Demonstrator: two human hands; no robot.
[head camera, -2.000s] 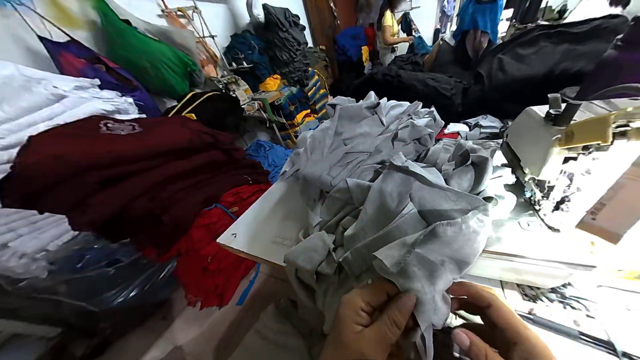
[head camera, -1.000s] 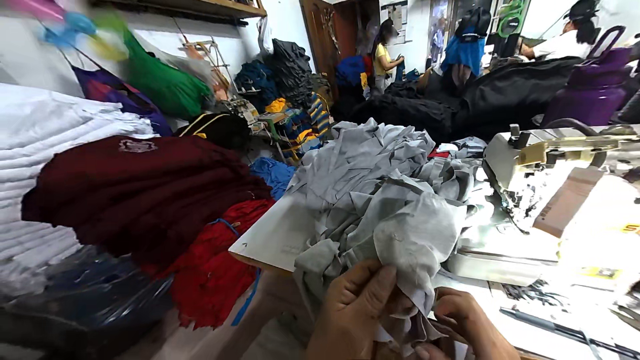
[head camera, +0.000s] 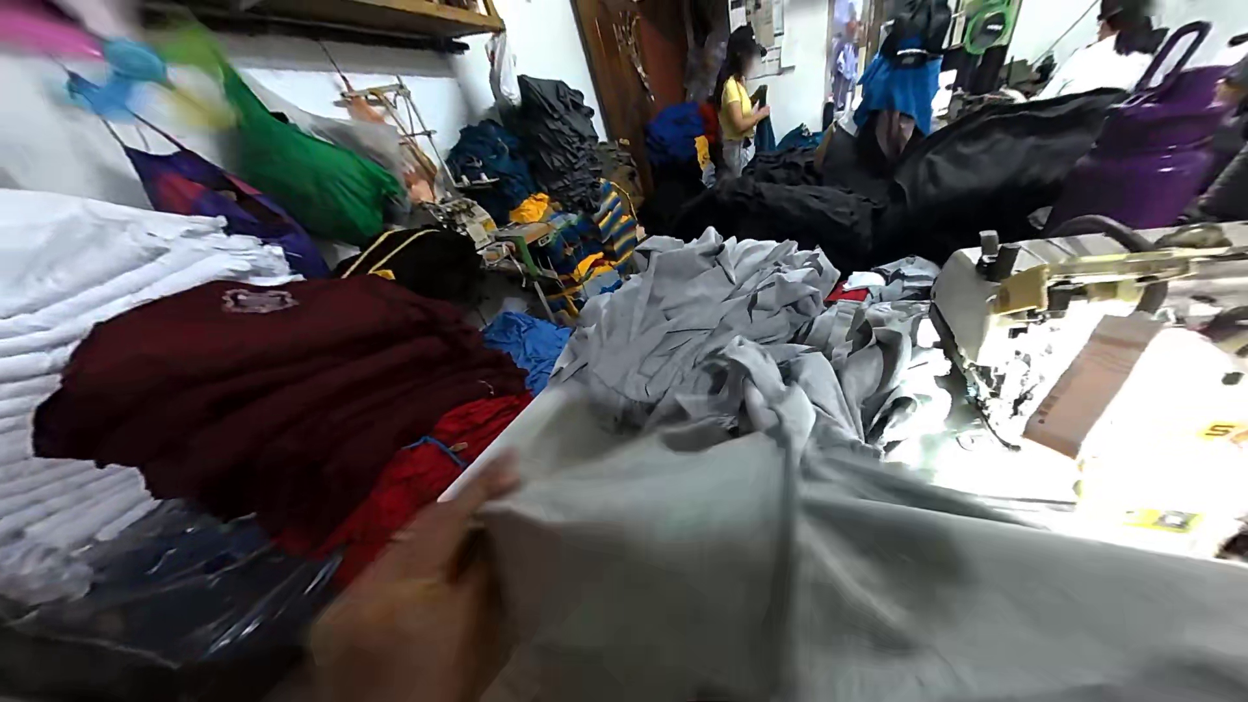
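Note:
A grey fabric piece (head camera: 663, 556) with a seam down its middle is spread taut across the lower part of the view. My left hand (head camera: 429, 575), blurred, grips its left edge between thumb and fingers. My right hand is out of view; the cloth runs off past the right edge. Behind it, a heap of crumpled grey fabric (head camera: 702, 302) lies on the white tabletop (head camera: 556, 429), touching the spread piece. To the right of the heap stands a sewing machine (head camera: 1014, 312), brightly lit.
Stacked maroon garments (head camera: 283, 390), white folded garments (head camera: 39, 361) and red fabric (head camera: 448, 458) lie at left. A purple bottle (head camera: 1131, 156) and black fabric (head camera: 975, 175) are behind the machine. A person in yellow (head camera: 736, 107) stands far back; another person is at the upper right.
The bunched grey fabric at my hands is now spread wide. My left hand has moved left with its edge. My right hand, earlier near the left one, has left the view.

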